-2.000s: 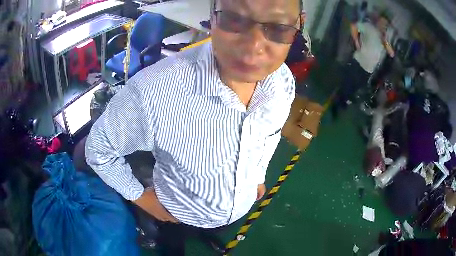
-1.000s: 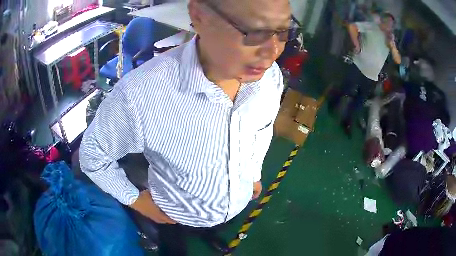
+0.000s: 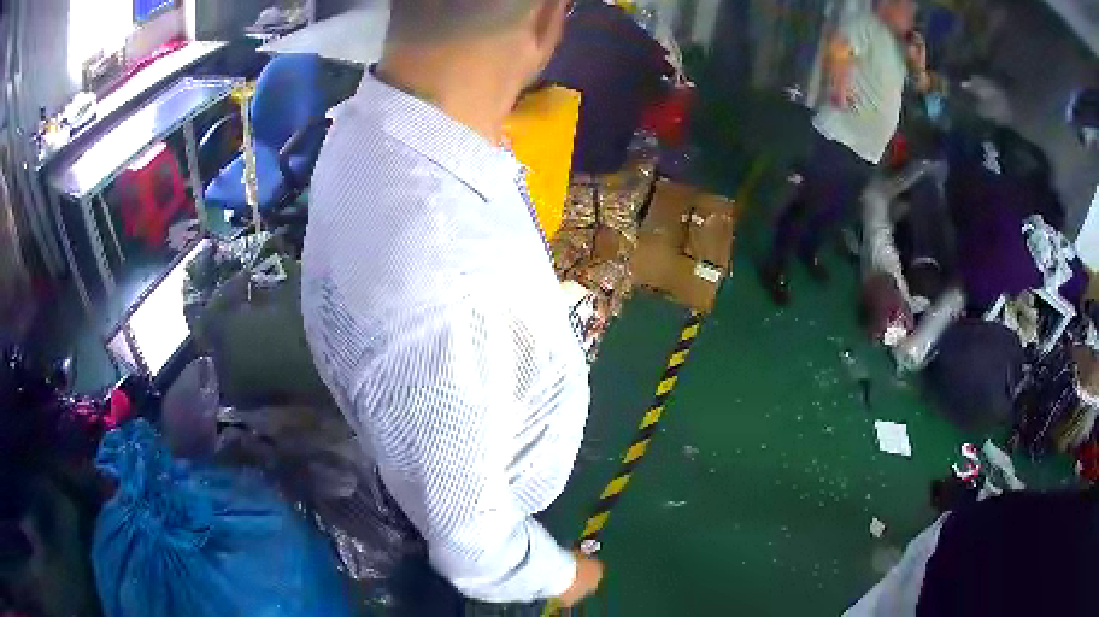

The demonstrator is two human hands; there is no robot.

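Neither of my hands is in the picture. Nearest in front stands a person in a striped shirt [image 3: 446, 325], turned partly away, with one hand low by the hip; the other hand is hidden. A tied blue sack [image 3: 211, 530] stands at the lower left. At the lower right edge a dark garment with a white part [image 3: 1006, 554] is cut off by the frame; whose it is I cannot tell.
Black-and-yellow tape [image 3: 639, 446] crosses the green floor. Flat brown cardboard [image 3: 687, 247] and a yellow box [image 3: 545, 151] lie beyond. A second person [image 3: 862, 90] stands at the upper right near wrapped rolls [image 3: 882, 253] and heaped cloth. A blue chair [image 3: 271, 139] is at the upper left.
The person in the striped shirt has turned away and moved left, uncovering the yellow box and bundles beside the cardboard. The dark garment at the lower right shows more.
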